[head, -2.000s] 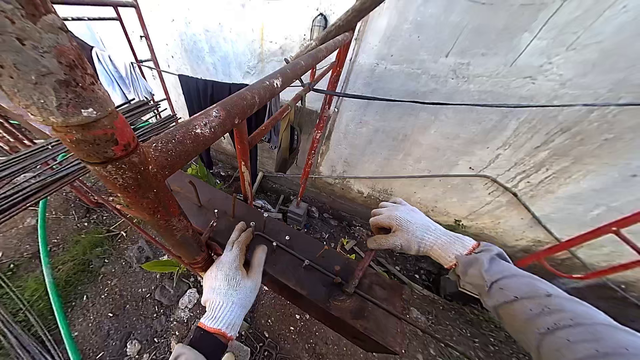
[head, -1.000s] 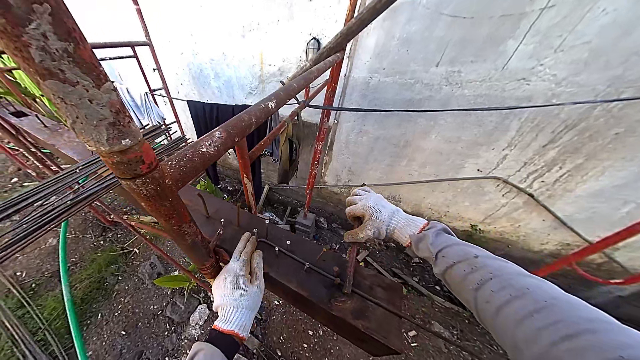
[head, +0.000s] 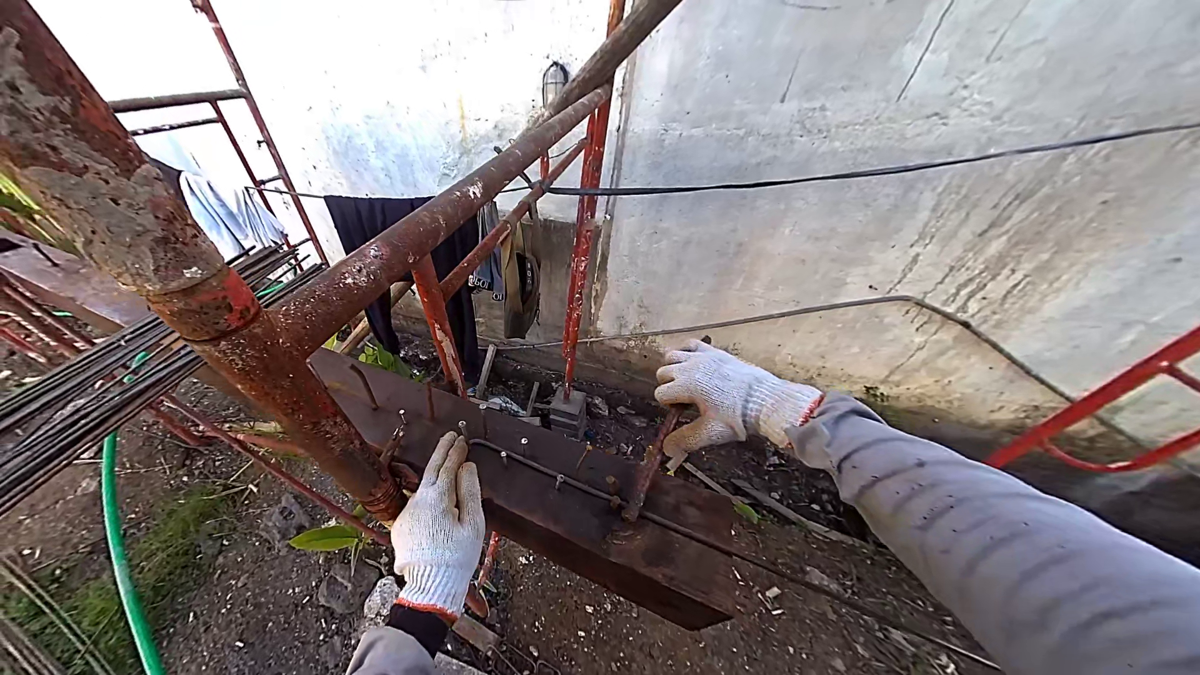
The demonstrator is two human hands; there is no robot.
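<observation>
My left hand [head: 439, 530], in a white knitted glove, lies with its fingers together on the edge of a dark beam [head: 609, 562]. Its fingertips are at one end of a thin steel rod [head: 675, 530], which runs along the beam between several upright nails [head: 525, 442] and on past the beam's right end. My right hand [head: 717, 394], gloved alike, has its fingers curled round the upper part of a rusty bar [head: 645, 473]. The bar's lower end meets the rod on the beam.
Rusty scaffold pipes [head: 441, 216] cross in front and at the left. A bundle of thin steel rods [head: 112, 394] and a green hose [head: 122, 562] are at the left. Behind stands a concrete wall [head: 844, 234] with a cable; a red frame [head: 1106, 403] is at the right.
The bar in my right hand leans more to the right than a second ago. My left hand stays at the rod's end on the beam.
</observation>
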